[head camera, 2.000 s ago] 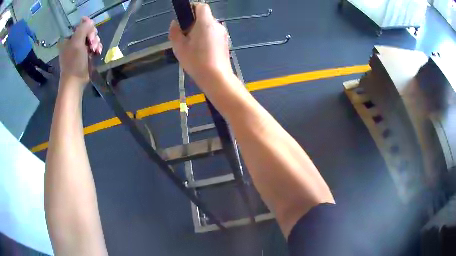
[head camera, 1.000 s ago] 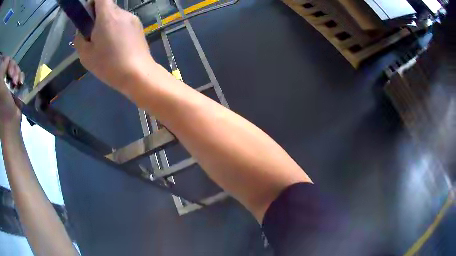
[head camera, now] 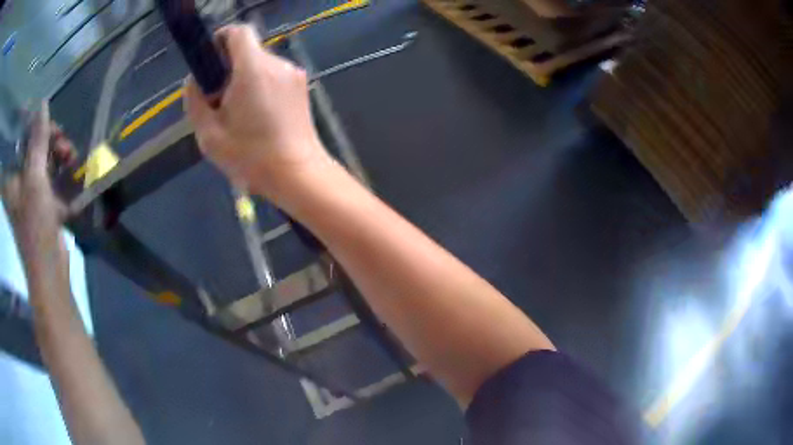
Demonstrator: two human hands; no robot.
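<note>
The rack cart stands in front of me, a metal frame with a ladder-like base near the floor and yellow tape marks. My right hand is closed around its dark upright at the upper left of the view. My left hand is at the far left edge, blurred, at the other side of the frame; its fingers are curled there, and the post it holds is hard to make out. A thin hanging prong sticks out beyond my right hand.
A wooden pallet lies on the floor at the top. A large brown stack, perhaps cardboard, stands at the right. A yellow floor line passes behind the rack, and another line shows at the lower right. A pale surface is at the left edge.
The view has swung right, so the rack and both hands sit further left than at first. The person in blue is out of view. The brown stack now shows larger. Both hands remain at the rack.
</note>
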